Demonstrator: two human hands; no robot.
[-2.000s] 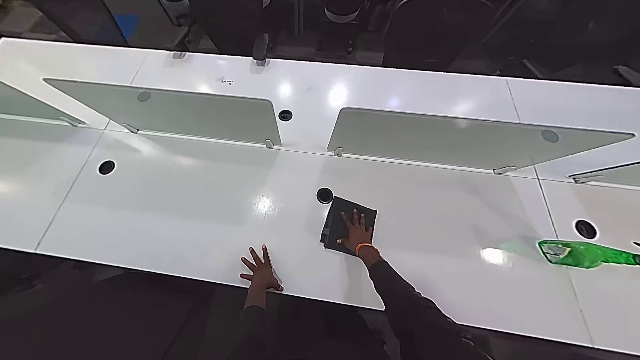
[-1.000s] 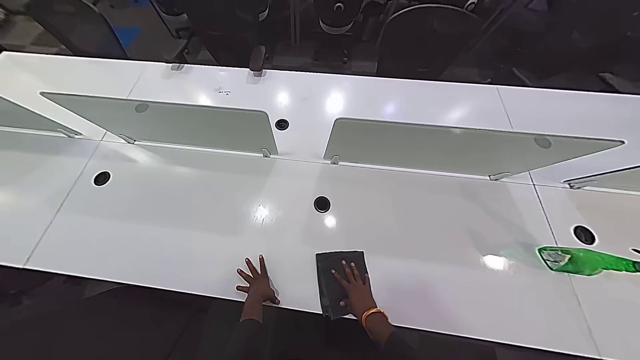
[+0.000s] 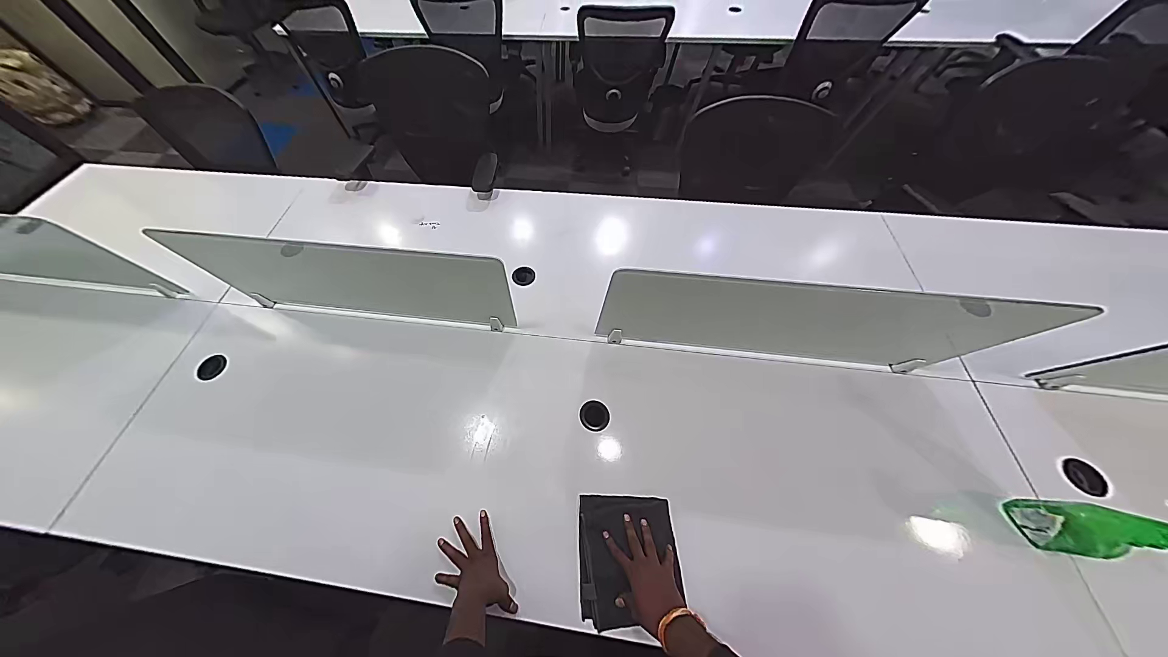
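Note:
A folded dark cloth [image 3: 607, 538] lies flat on the white desk [image 3: 365, 438], close to its near edge. My right hand [image 3: 648, 570] rests on top of it, palm down with the fingers spread, and wears an orange band at the wrist. To the left of the cloth, my left hand [image 3: 479, 570] is planted on the bare desktop near the edge, fingers apart and holding nothing. A transparent green bottle [image 3: 1086, 529] lies on its side at the far right, partly cut off by the frame.
Frosted divider panels [image 3: 392, 283] [image 3: 803, 315] stand along the middle of the desk. Round black cable grommets [image 3: 595, 416] are set in the desktop. Beyond the desk are black office chairs [image 3: 625, 68] and another white desk [image 3: 785, 23].
My right hand and the cloth have moved from beside the middle grommet toward the near edge. My left hand stays on the desk near the edge. The view has tilted up.

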